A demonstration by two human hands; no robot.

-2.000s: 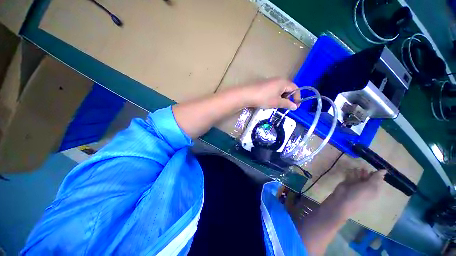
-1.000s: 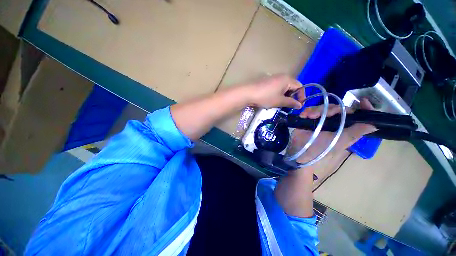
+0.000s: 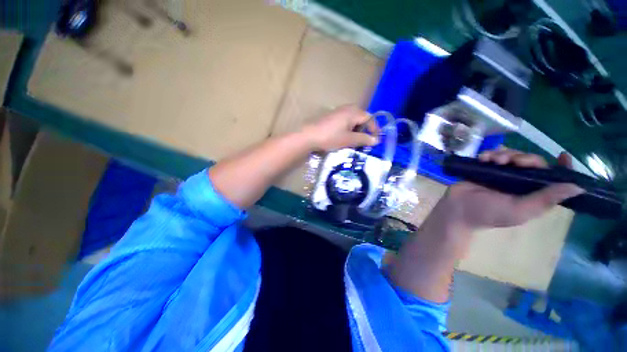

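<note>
A round black ear cup (image 3: 346, 184) sits on the white holding fixture (image 3: 320, 195) at the bench edge, with shiny clear film around it. A pale double-hoop headband (image 3: 414, 155) stands up from its right side. My left hand (image 3: 344, 128) is closed on the hoop's upper end, above the fixture; the fingertips are partly blurred. My right hand (image 3: 512, 196) grips the thick black electric screwdriver (image 3: 529, 180), held right of the fixture, its tip end pointing left and apart from the ear cup.
The screw feeder (image 3: 491, 86) stands in the blue tray (image 3: 395, 79) behind the fixture. Tan cardboard (image 3: 199, 82) covers the bench. Black ear cup assemblies (image 3: 77, 19) lie at far upper left. Headsets (image 3: 560, 51) lie on the green surface at upper right. A carton (image 3: 51, 185) stands at left.
My right hand has drawn the screwdriver away from the ear cup to the right. My left hand stays on the headband. The view has shifted, showing more of the bench's left end.
</note>
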